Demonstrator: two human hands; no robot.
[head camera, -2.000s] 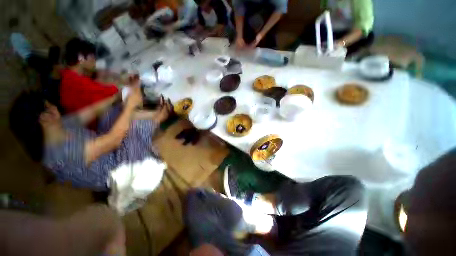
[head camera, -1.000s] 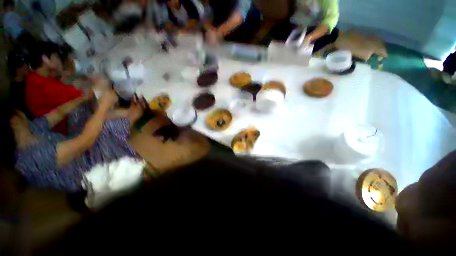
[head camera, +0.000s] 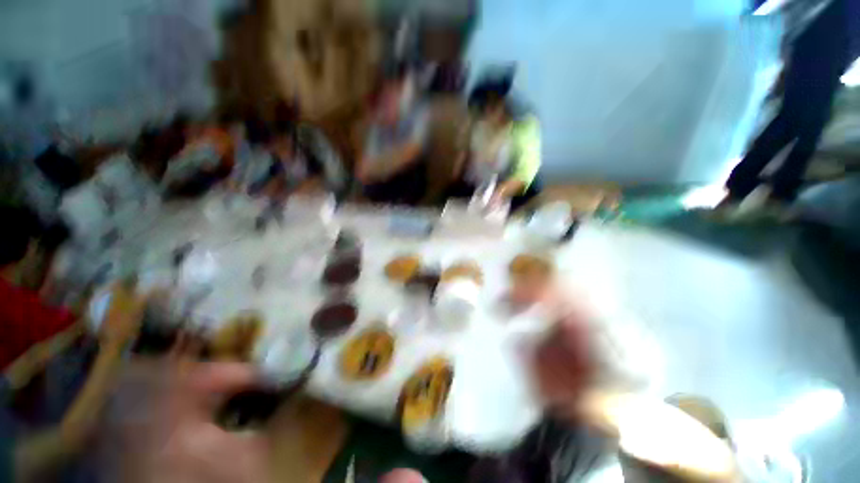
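My left hand (head camera: 193, 410) is a large pale blur at the lower left, its grip unclear. My right hand (head camera: 561, 344) is a blur over the table, with a forearm behind it at the lower right; whether it holds anything cannot be told. A tan shell (head camera: 530, 266) lies just beyond it. Another tan shell with a dark insert (head camera: 367, 352) lies left of it. A third tan shell (head camera: 426, 389) is tilted at the near edge, over a white bowl (head camera: 426, 437). A tan shell (head camera: 700, 413) shows partly behind the forearm.
The white table (head camera: 754, 311) bears dark brown housings (head camera: 335, 319), more tan shells (head camera: 403, 269) and a white bowl (head camera: 454, 304). A person in yellow-green (head camera: 523, 156) and others sit along the far side. A person in red (head camera: 28, 325) sits left. Someone's legs (head camera: 787, 113) stand upper right.
The view has swung up, showing the wall and the far workers more fully. Blurred hands now show at lower left and over the table. The dark shape along the bottom is gone.
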